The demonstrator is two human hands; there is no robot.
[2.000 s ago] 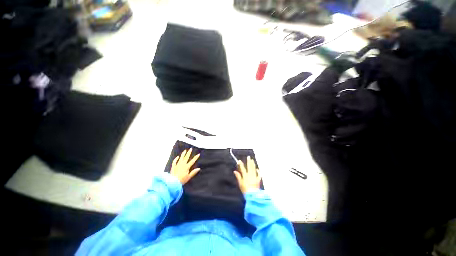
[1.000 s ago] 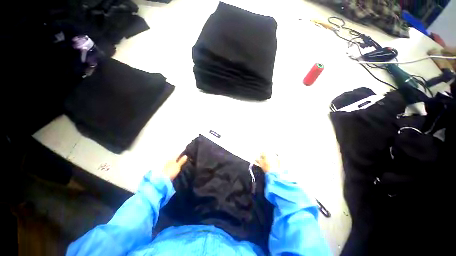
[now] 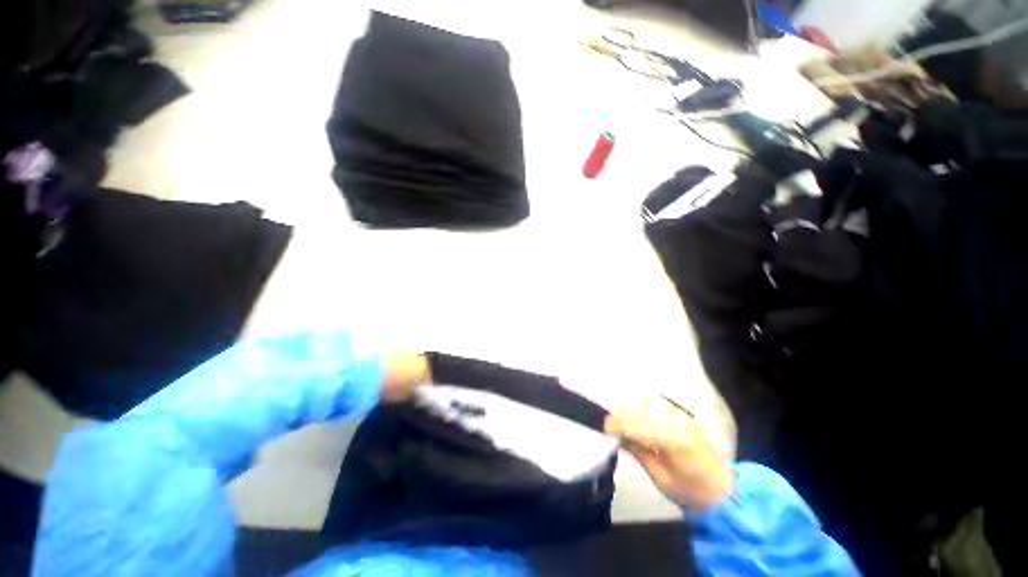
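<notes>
A black garment (image 3: 473, 479) lies at the near table edge in front of me, its waist opening away from me and showing a pale inner strip with a small dark label. My left hand (image 3: 406, 375) grips the left end of the waistband, fingers mostly hidden. My right hand (image 3: 667, 442) grips the right end. The waistband is stretched between both hands. The garment's lower part hangs towards my body and is partly out of sight.
A thick folded black stack (image 3: 428, 130) stands beyond the garment. A flatter black pile (image 3: 147, 287) lies left, a loose black heap (image 3: 879, 304) right. A red spool (image 3: 599, 154) lies mid-table. Corded tools (image 3: 708, 95) lie at the far right. White table (image 3: 485, 287).
The garment first lay flat under my spread hands. Now my hands hold its waistband at both ends and its pale inside shows. The camera view has shifted too.
</notes>
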